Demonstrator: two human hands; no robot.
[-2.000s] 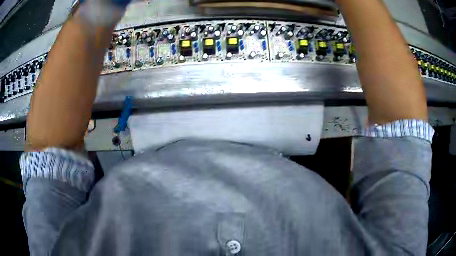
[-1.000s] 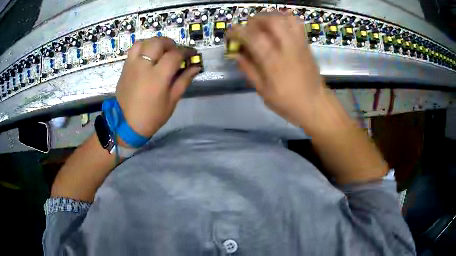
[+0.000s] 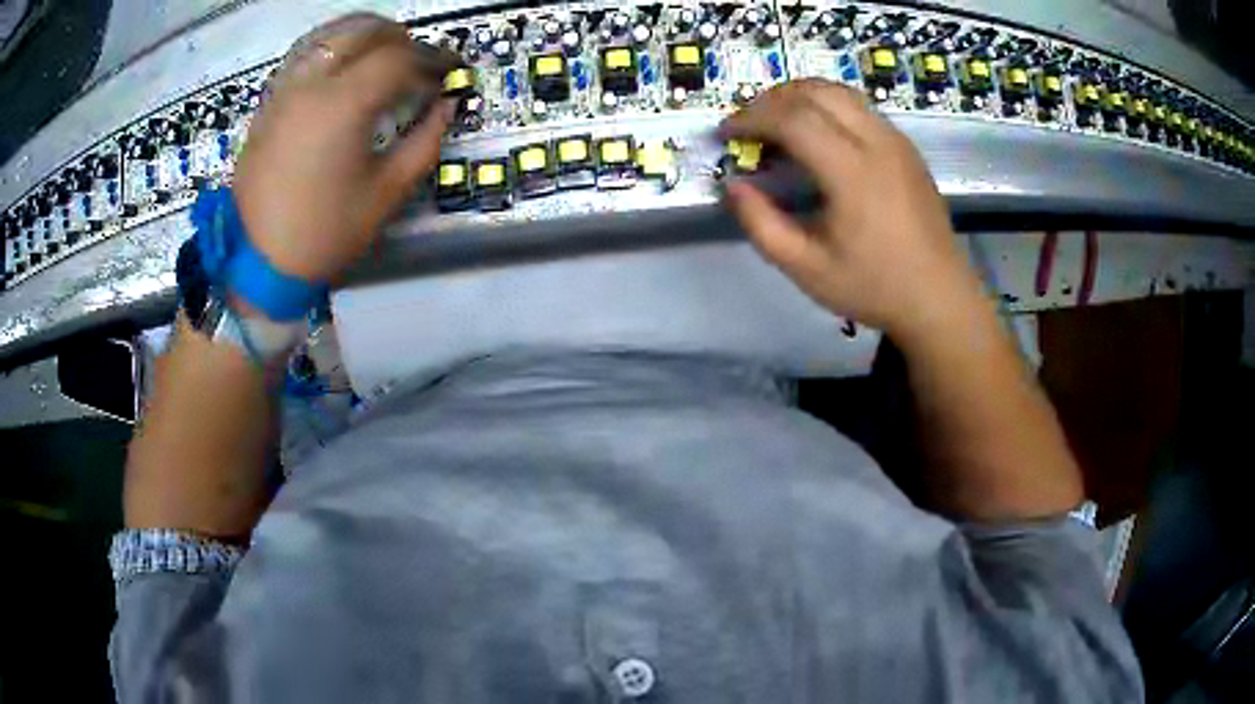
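Loose transformers [image 3: 574,157], black with yellow tops, stand in a short row on the metal rail [image 3: 551,220]. The circuit board panel [image 3: 743,69] lies beyond the rail, with several fitted transformers [image 3: 619,69] on it. My left hand [image 3: 330,151] is over the board at the left of the row, its fingertips at a transformer [image 3: 457,85]. My right hand [image 3: 840,200] is over the rail at the right end of the row, with a transformer [image 3: 746,151] between thumb and fingers. Both hands are somewhat blurred.
A white sheet [image 3: 592,314] lies at the near edge. A phone [image 3: 99,378] lies at the left. A blue strap [image 3: 248,261] is on my left wrist. More board panels [image 3: 103,206] run off left, and ones with yellow-topped parts run off right.
Both hands have come back from the far side to the boards and rail. A row of loose transformers now stands on the rail. My left hand has moved left and up, my right hand slightly right.
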